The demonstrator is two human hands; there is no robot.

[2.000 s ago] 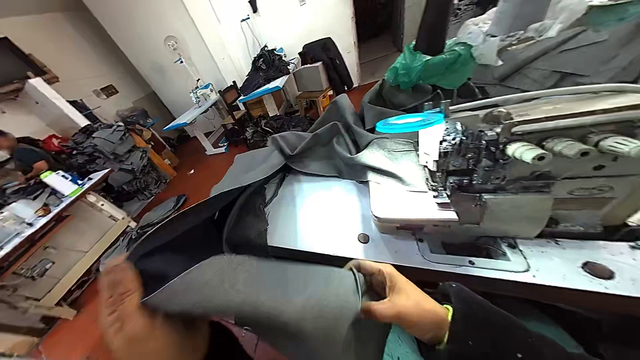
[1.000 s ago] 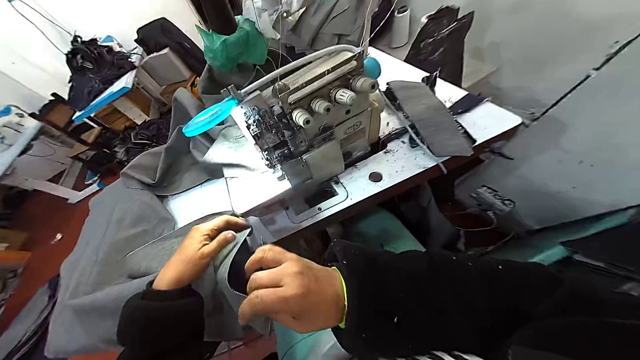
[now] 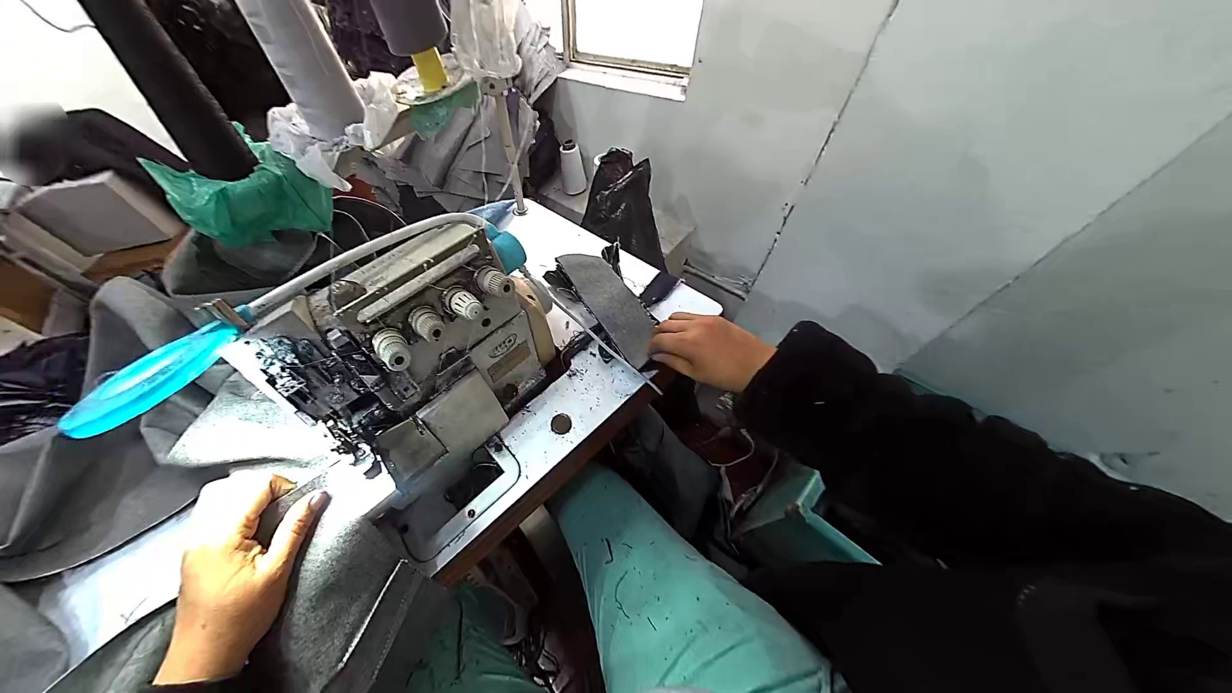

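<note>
My left hand [image 3: 236, 568] pinches an edge of the grey fabric [image 3: 337, 587] between thumb and fingers, just in front of the needle area of an overlock sewing machine [image 3: 433, 337]. At the far right end of the white machine table [image 3: 587, 399], my right hand [image 3: 707, 351] rests its fingertips on the near end of a stack of cut grey fabric pieces [image 3: 611, 298]; whether it grips a piece cannot be told. More grey fabric lies in folds left of the machine. A flat blue plastic piece [image 3: 149, 380] sticks out at the machine's left.
Behind the machine stand wrapped rolls [image 3: 303, 67] and a green plastic bag [image 3: 245, 197]. A black plastic bag [image 3: 626, 207] and a white thread cone [image 3: 572, 168] are beyond the table, near the wall [image 3: 924, 173]. Lint and thread scraps dot the tabletop.
The view has swung right. My right hand has left the fabric near my left hand and reached out to the stack of cut pieces. My left hand still holds the grey fabric, now beside the machine's needle area.
</note>
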